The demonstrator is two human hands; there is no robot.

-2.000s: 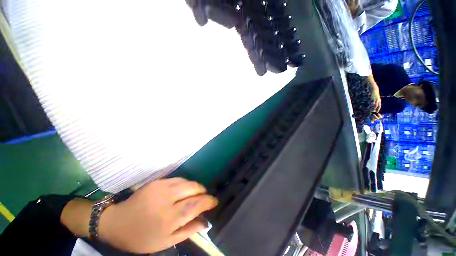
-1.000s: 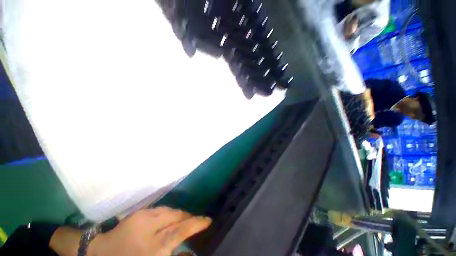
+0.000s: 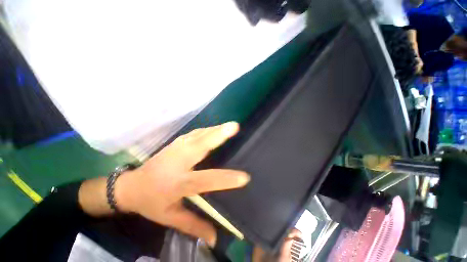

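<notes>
The long black tray [image 3: 302, 123] lies slanted across the green bench top, its broad flat face towards me. My left hand [image 3: 176, 179], with a bracelet at the wrist, is open with fingers spread over the tray's near left edge; two fingertips reach onto the tray. My right hand [image 3: 279, 250] is cut off by the bottom edge; its fingers show on both sides of the tray's near corner and grip it. The white foam sheet [image 3: 138, 66] lies to the left. Black parts [image 3: 271, 10] stand at its far end, cut off and blurred.
A pink perforated basket [image 3: 368, 235] is at the lower right beside a black block [image 3: 345, 189] on a metal frame. A metal bar with a yellow-brown piece [image 3: 379, 162] is above the block. Another person [image 3: 435, 46] works at the far right among blue crates.
The tray's flat face shows broader and its slotted inside is no longer seen. My left hand's fingers have spread and reach over it. My right hand has appeared at its near corner. The view has shifted.
</notes>
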